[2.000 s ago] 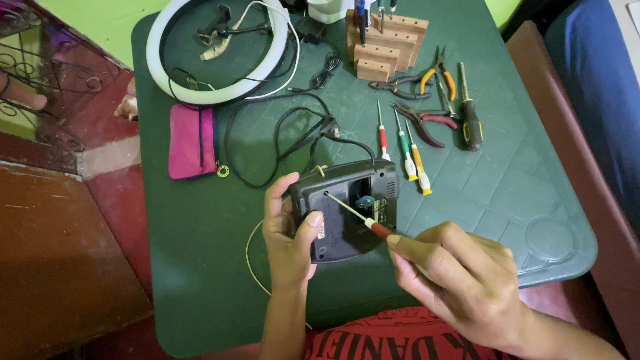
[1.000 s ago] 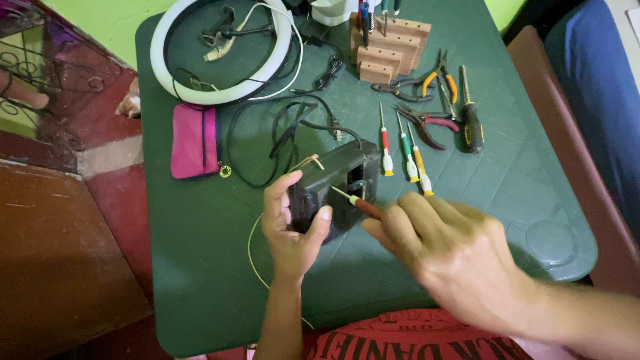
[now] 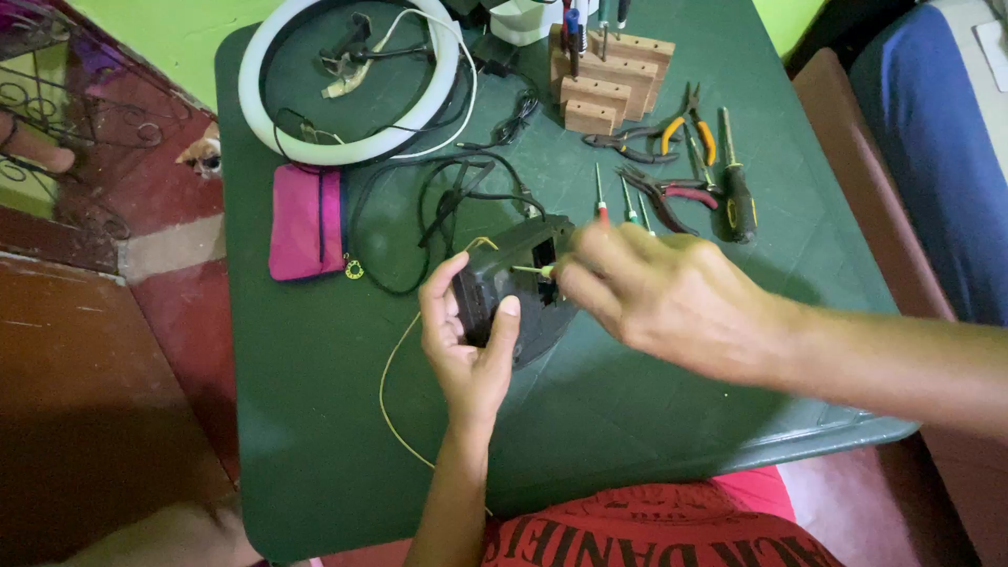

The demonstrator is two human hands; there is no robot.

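Note:
My left hand (image 3: 472,339) grips the near left side of a black plastic device (image 3: 539,335), thumb on its face, holding it tilted over the green table. My right hand (image 3: 654,291) is closed round a small screwdriver (image 3: 531,270), its shaft pointing left at the device's face; most of the handle is hidden in my fingers. Whether the tip sits in a hole cannot be made out. The device has a rectangular opening (image 3: 545,260), and a black cable (image 3: 524,185) runs from its far side. Small screwdrivers (image 3: 602,197) lie just beyond my right hand.
Pliers (image 3: 669,193), diagonal cutters (image 3: 630,146) and a larger screwdriver (image 3: 739,197) lie at the right, near a stepped wooden tool holder (image 3: 602,87). A ring light (image 3: 260,94) and a pink pouch (image 3: 295,224) are at the left. A thin pale wire (image 3: 383,386) trails towards my body.
My right hand has moved up beside the device, covering more of the screwdriver and the handles of the small screwdrivers on the table. The device is tilted differently in my left hand.

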